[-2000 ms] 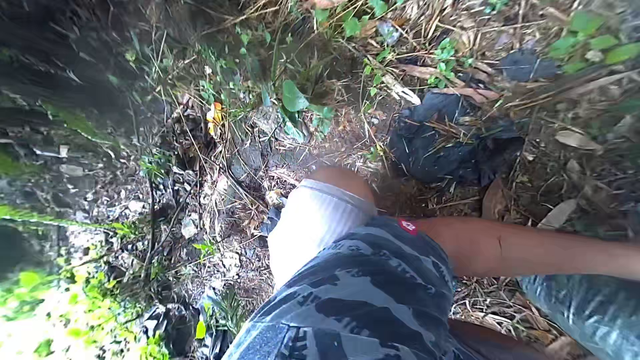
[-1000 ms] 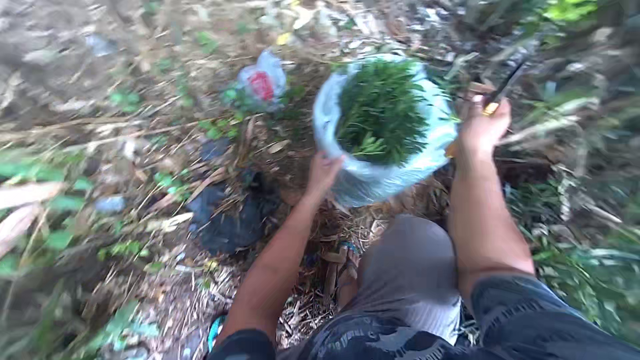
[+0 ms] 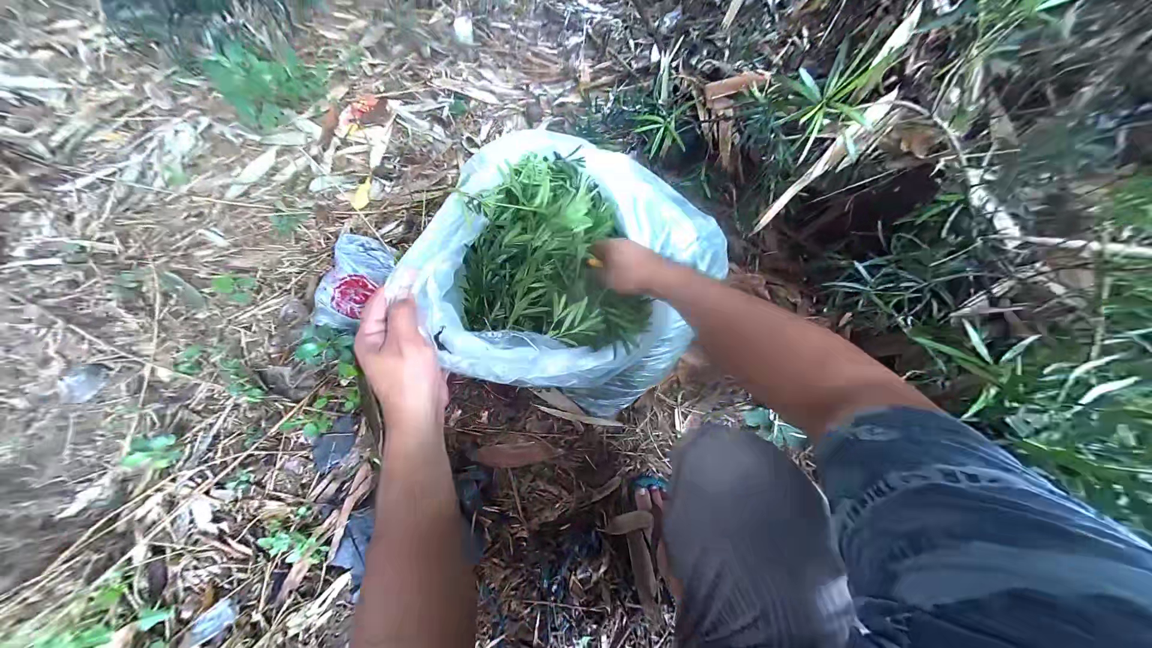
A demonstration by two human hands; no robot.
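Note:
A pale translucent plastic bag (image 3: 675, 216) stands with its mouth wide, filled with cut green leafy sprigs (image 3: 540, 243). My left hand (image 3: 400, 351) grips the rolled rim of the bag at its left side. My right hand (image 3: 621, 266) is down in the bag at the right of the sprigs, its fingers closed around something with a small yellow-orange part; the rest of that thing is hidden among the leaves.
Left of the big bag lies a small plastic bag with a red print (image 3: 353, 292). Dry leaves and stalks litter the ground. Green narrow-leaved plants (image 3: 837, 99) and a pale branch (image 3: 985, 202) stand at the right. My knee (image 3: 751, 531) is below the bag.
My right hand, outside the bag a second ago with a dark-bladed tool with a yellow part, has moved left into the bag onto the sprigs. My left hand remains at the rim.

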